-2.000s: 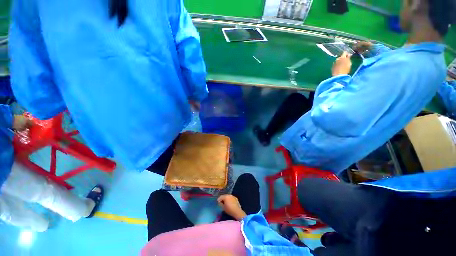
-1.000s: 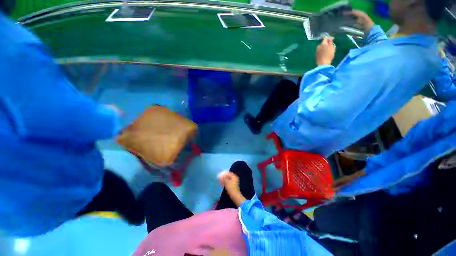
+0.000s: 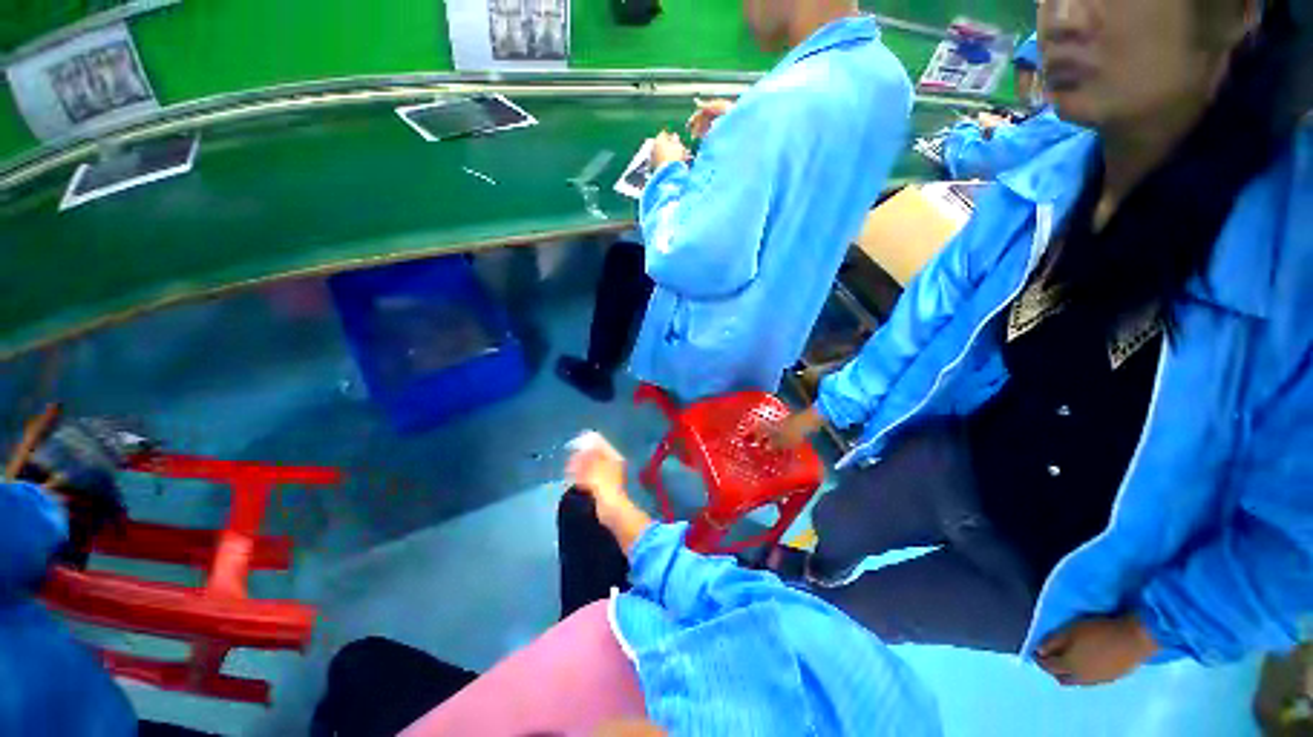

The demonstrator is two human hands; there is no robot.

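Observation:
My right hand (image 3: pixel 596 468) is raised over my right knee, with a small white piece (image 3: pixel 583 442) in its fingers. The piece is blurred and partly hidden by the fingers. A blurred skin-toned patch shows at the bottom edge against my pink top; I cannot tell what it is. No clear left hand shows.
The green conveyor (image 3: pixel 288 231) curves across the front, carrying panels (image 3: pixel 465 117) and film strips (image 3: pixel 590 187). A blue bin (image 3: pixel 432 346) is under it. Red stools stand left (image 3: pixel 216 576) and right (image 3: pixel 749 446). A person works at the belt; another sits close right.
My view has turned right. My right hand has risen with the white piece. The person on the left has moved mostly out of view, and a person with long dark hair now shows on the right.

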